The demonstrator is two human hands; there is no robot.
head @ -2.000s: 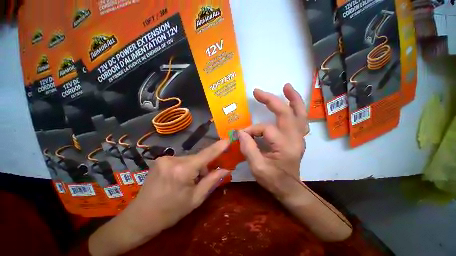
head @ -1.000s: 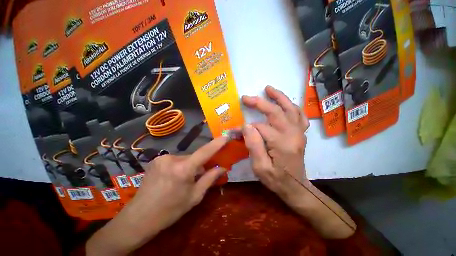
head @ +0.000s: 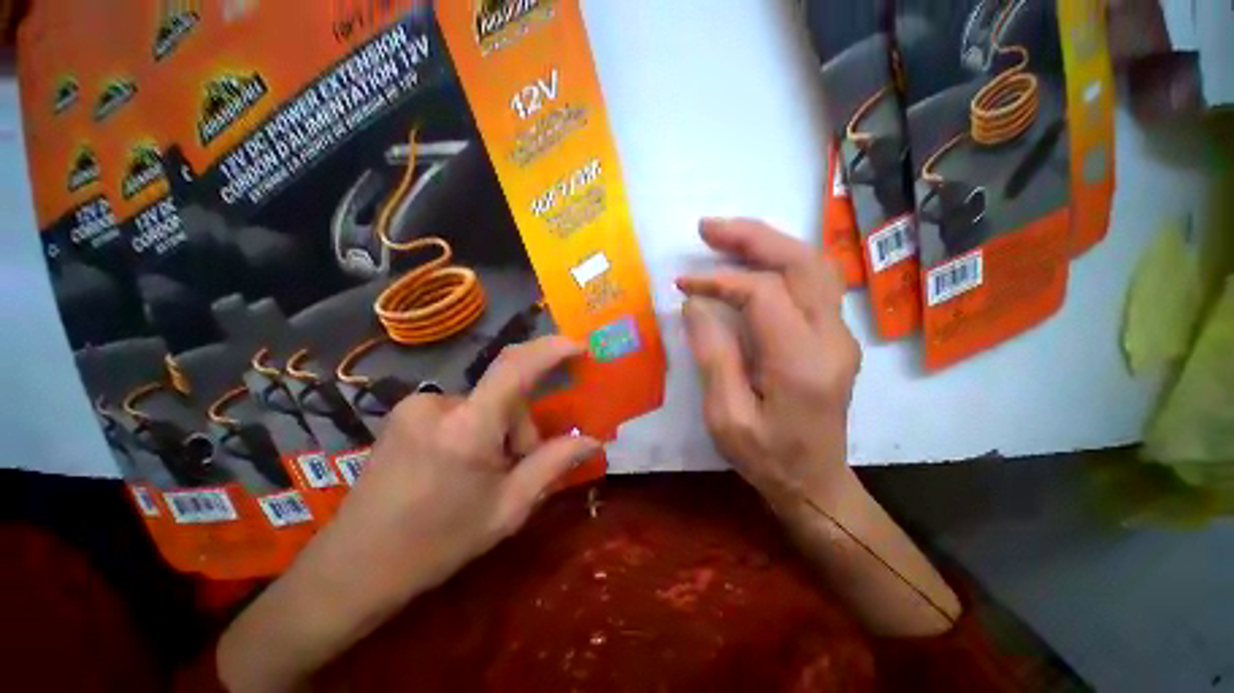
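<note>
A flat orange and black carton (head: 541, 203) lies on top of several fanned cartons on the left. A shiny green, blue and purple hologram sticker (head: 613, 340) lies flat on the lower part of its yellow-orange side panel. My left hand (head: 467, 447) is over the carton's lower right part, index fingertip beside the sticker's left edge, thumb lower near the bottom flap, fingers apart. My right hand (head: 774, 345) is off the carton to the right, over the white table, fingers curled and apart, with nothing visible in them.
Finished cartons (head: 995, 305) overlap in a loose pile on the white table (head: 744, 122) at the right. A crumpled yellow-green bag (head: 1191, 366) is at the far right edge. Red, sparkly clothing (head: 677, 582) is below the table's front edge.
My right hand has moved right, away from the sticker. My left index fingertip has drawn back from it, so the whole sticker shows. The carton appears slightly lower and further left.
</note>
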